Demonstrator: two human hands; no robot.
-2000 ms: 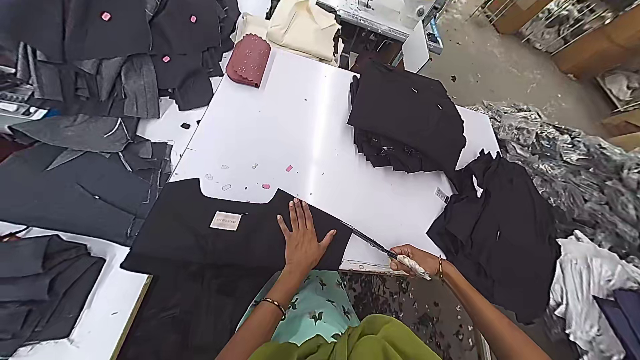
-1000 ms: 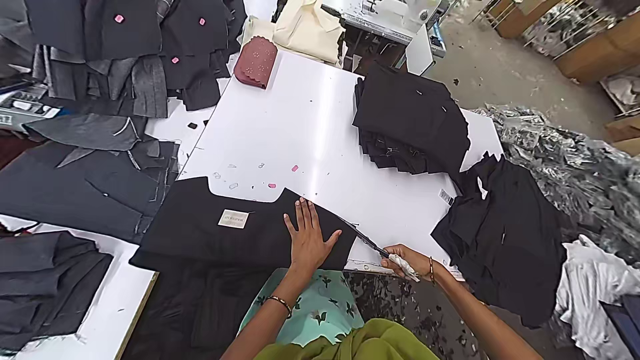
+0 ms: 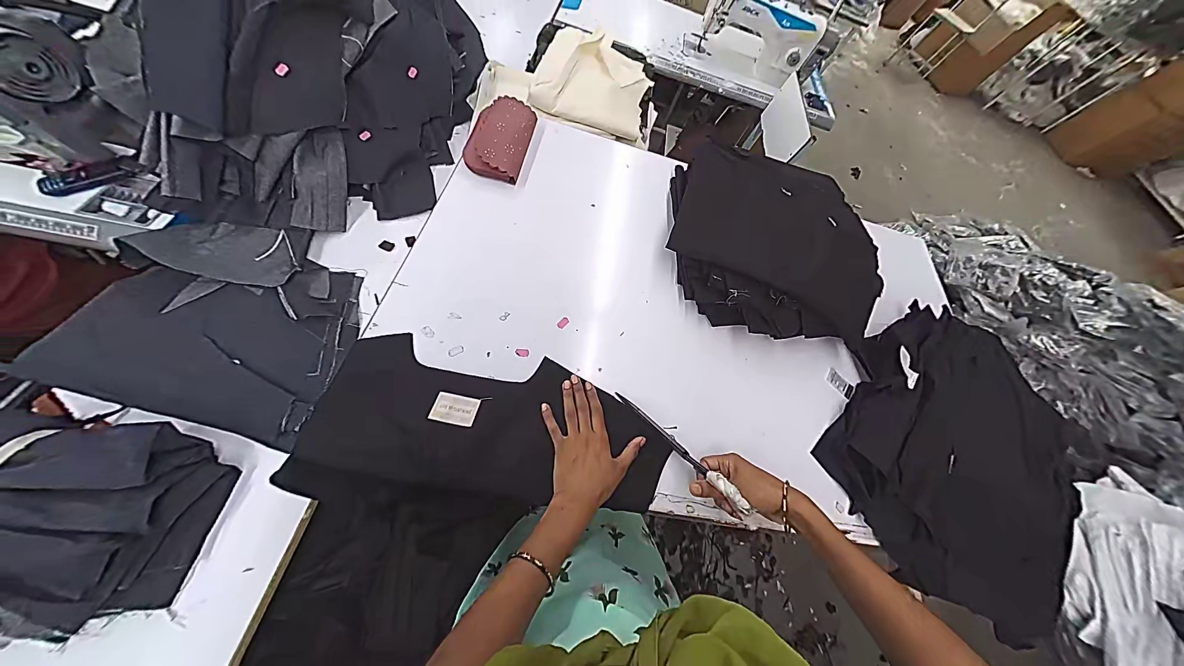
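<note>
A black fabric garment piece (image 3: 388,435) with a cut-out upper edge lies over the near edge of the white table, bearing a small cream label (image 3: 454,409). My left hand (image 3: 587,453) rests flat on its right part, fingers spread. Scissors (image 3: 661,435) with white wrapping on the handle are in my right hand (image 3: 740,490), just right of the fabric. Their blades point up and left along the slanted right edge of the piece; whether they touch the cloth, I cannot tell. Small pink pieces (image 3: 562,323) lie above the garment.
A stack of black fabric (image 3: 777,240) sits at the table's right, with more black cloth (image 3: 962,462) hanging over the edge. A dark red scalloped case (image 3: 500,139) and cream cloth (image 3: 592,83) are at the far left corner. Grey fabric piles (image 3: 194,342) lie left; a sewing machine (image 3: 768,37) stands beyond.
The scissors have moved slightly off the garment's slanted right edge, and their blades look closer together. My left hand remains flat on the black fabric.
</note>
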